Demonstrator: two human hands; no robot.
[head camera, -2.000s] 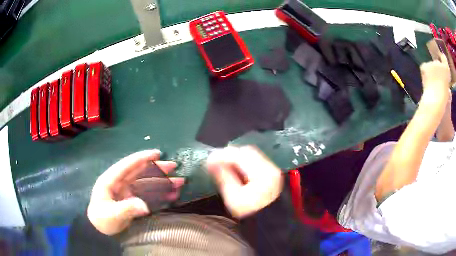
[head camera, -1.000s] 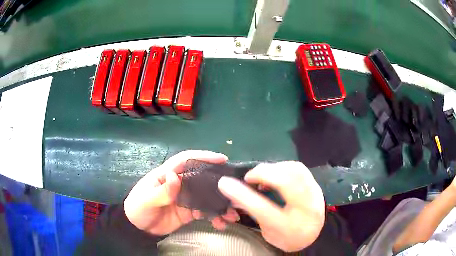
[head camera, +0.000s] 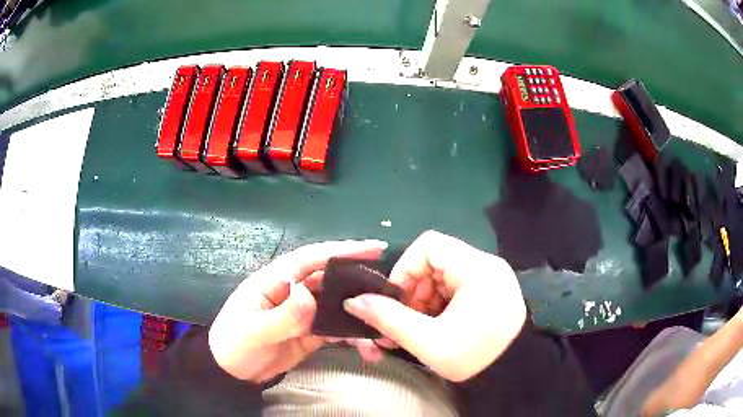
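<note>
My left hand (head camera: 269, 313) holds a dark square speaker cover (head camera: 350, 297) by its left side, low in front of me. My right hand (head camera: 452, 305) grips the same cover at its right, with the thumb pressed on its face. Part of the cover's right side is hidden by my right fingers. Several red radios (head camera: 252, 118) stand on edge in a row at the back left. Another red radio (head camera: 544, 120) lies keypad up near the rail, a dark square beside its keys.
Flat black cloth pads (head camera: 544, 220) lie right of centre, a pile of dark covers (head camera: 664, 204) further right. A red radio (head camera: 641, 118) leans behind the pile near a yellow handle (head camera: 725, 242). White sheet (head camera: 41, 195) left; metal post (head camera: 455, 41) behind; a neighbour's arm (head camera: 692, 366) lower right.
The view has turned left, so bench things sit further right. My right hand has come over to my left, and both now hold the cover, which is turned with its face up.
</note>
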